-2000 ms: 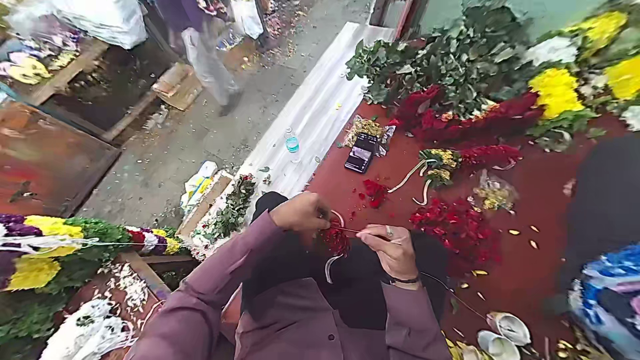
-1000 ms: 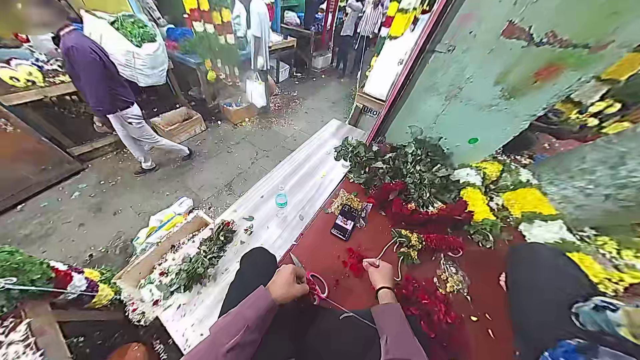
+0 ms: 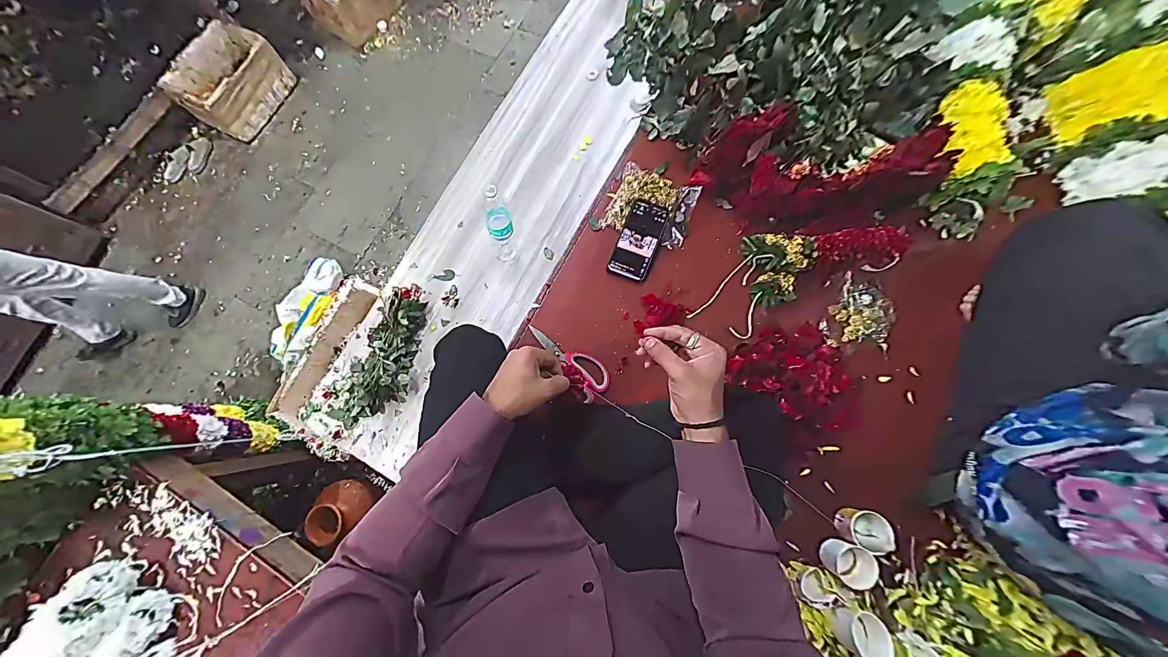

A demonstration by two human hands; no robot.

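Note:
My left hand (image 3: 527, 381) is curled above my lap, fingers closed near pink-handled scissors (image 3: 587, 367) whose blades point up and left; whether it grips them is not clear. Dark red petals lie by the handles. Thin thread (image 3: 634, 417) runs from there under my right wrist toward thread spools (image 3: 853, 561). My right hand (image 3: 693, 370) has thumb and forefinger pinched beside a red flower (image 3: 659, 313); anything between the fingertips is too small to tell. Loose red petals (image 3: 796, 370) lie right of it on the red surface.
A phone (image 3: 639, 241) lies beyond my hands by a small bag of yellow flowers (image 3: 641, 193). A water bottle (image 3: 499, 224) is on the white plank. Leafy stems (image 3: 785, 82) and red garlands (image 3: 821, 182) lie beyond. Another person's knee (image 3: 1031, 301) is at right; a walker's legs (image 3: 91, 297) at left.
The view has tilted down. My right hand was farther from the scissors' blades and lower on the thread; it is now beside the red flower. The walker at left has moved.

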